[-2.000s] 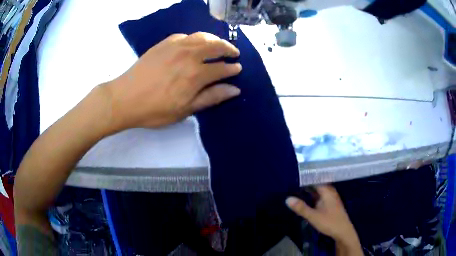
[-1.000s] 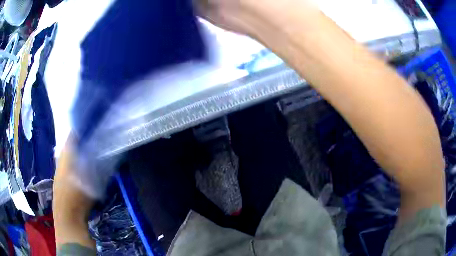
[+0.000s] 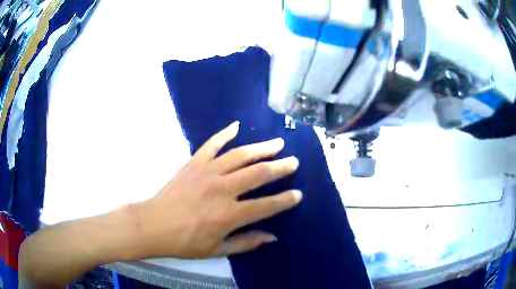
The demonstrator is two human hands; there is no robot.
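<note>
A long navy fabric piece [image 3: 294, 237] lies on the white machine table, running from under the machine head down past the bottom edge of the view. The tiny metal presser foot [image 3: 289, 122] stands over it below the sewing machine head [image 3: 339, 62]. My left hand [image 3: 226, 197] lies flat on the fabric with its fingers spread, the fingertips just below and left of the foot. The hand holds nothing. My right hand is out of the picture.
A grey knob [image 3: 362, 166] with a spring sits right of the foot. A black cloth band [image 3: 486, 121] wraps the machine arm. A dark navy stack with grey strips [image 3: 25, 107] and a tan band lies at the far left. The ribbed table edge [image 3: 175, 275] runs along the bottom.
The blurred fabric, seen over the table's left part a second ago, now lies flat under the machine head. My left hand has moved onto it. My right arm has left the picture.
</note>
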